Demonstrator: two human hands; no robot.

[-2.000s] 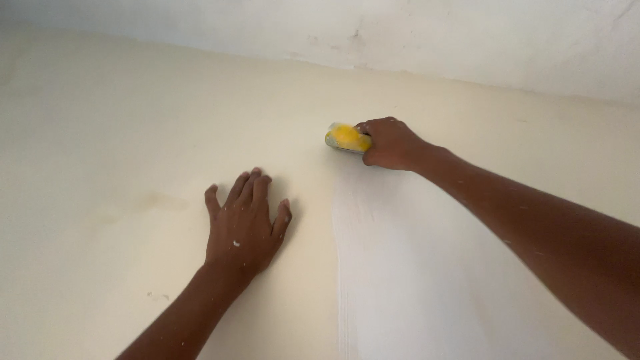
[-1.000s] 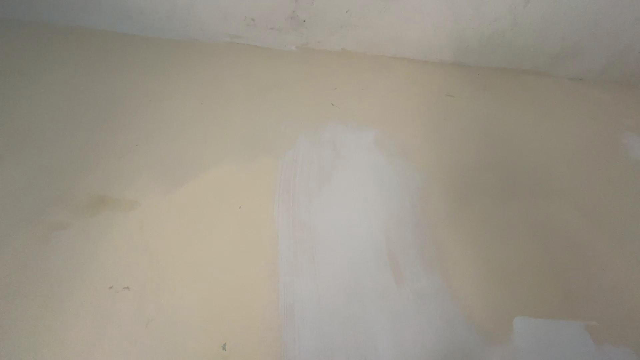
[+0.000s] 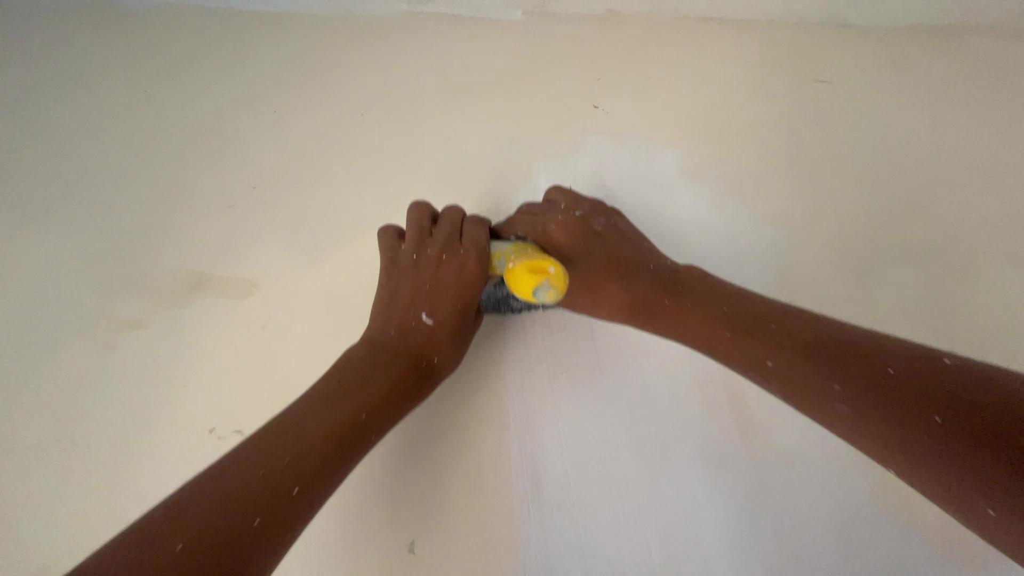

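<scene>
A yellow-handled tool point(image 3: 536, 276), with a dark bristly or abrasive part below its handle, is against the cream wall point(image 3: 240, 144). My right hand point(image 3: 600, 256) grips its right side, and my left hand point(image 3: 432, 280) is closed over its left side. The two hands nearly touch at the top of the tool. Much of the tool is hidden under my fingers, so its exact kind cannot be told. White specks dot both forearms. A whitish patch point(image 3: 640, 448) runs down the wall below and to the right of the hands.
Along the top of the view, the wall meets a paler whitish surface point(image 3: 720, 8) at an uneven edge. A faint brownish stain point(image 3: 216, 286) and small marks show on the wall at the left.
Two seconds ago my left hand lay spread on the wall, apart from the tool in my right hand; now it is on the tool too. Both hands were out of view one second ago.
</scene>
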